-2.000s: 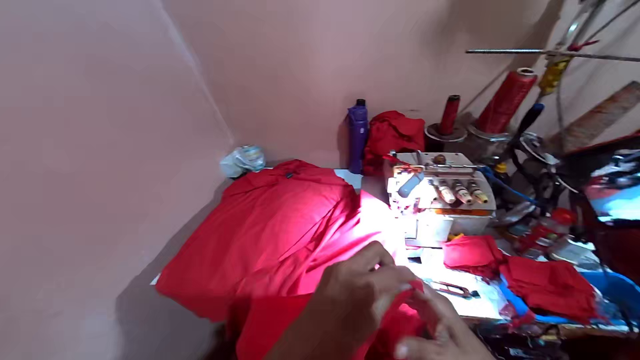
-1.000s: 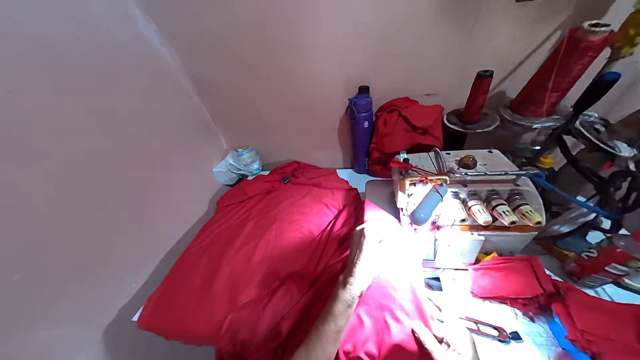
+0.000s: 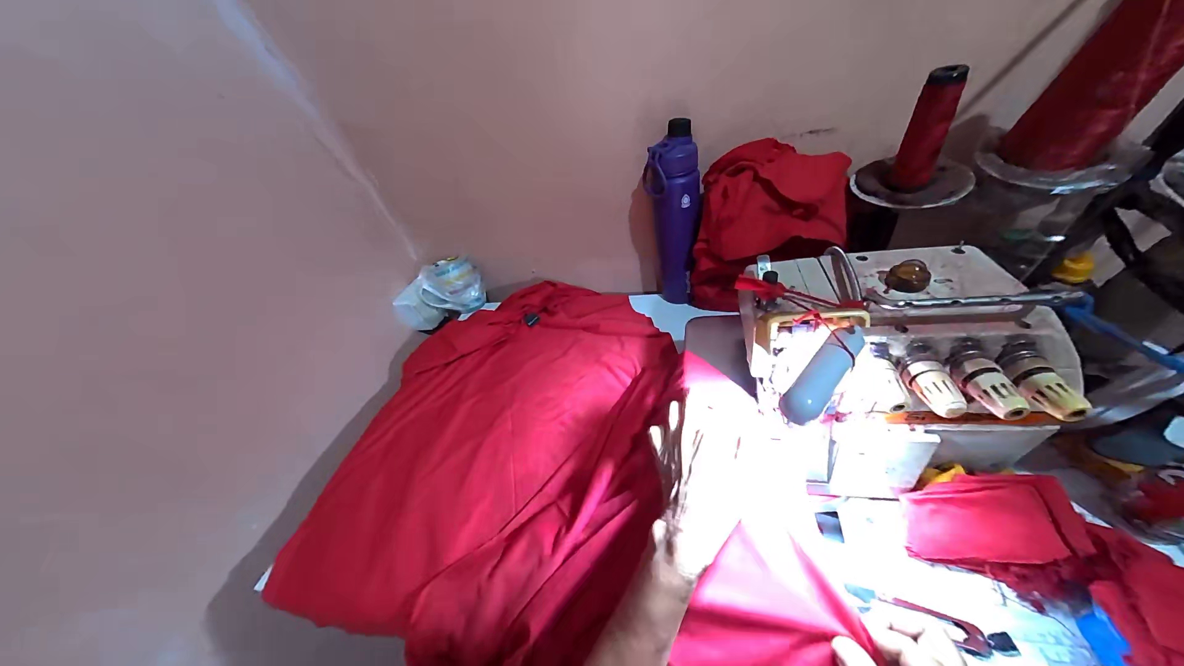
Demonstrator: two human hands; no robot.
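Glare washes out much of my left hand (image 3: 689, 495), which lies on red fabric (image 3: 763, 601) just left of the overlock sewing machine (image 3: 962, 287); its grip cannot be made out. At the bottom edge, my right hand (image 3: 897, 643) has its fingers on the right border of the same fabric and is partly cut off by the frame. A large heap of red garments (image 3: 509, 444) spreads to the left of my left forearm. Thread snips (image 3: 957, 629) lie just beyond my right hand. The needle area is hidden by bright light.
A purple bottle (image 3: 677, 217) and a bundled red cloth (image 3: 772, 203) stand against the wall. Red thread cones (image 3: 930, 129) rise at the back right. Stacked red fabric pieces (image 3: 994, 523) sit right of the machine's front. A plastic-wrapped item (image 3: 444, 291) rests in the corner.
My hands were close together over bunched red fabric; now they are apart, with the fabric spread flatter between them. The view has shifted nearer the machine.
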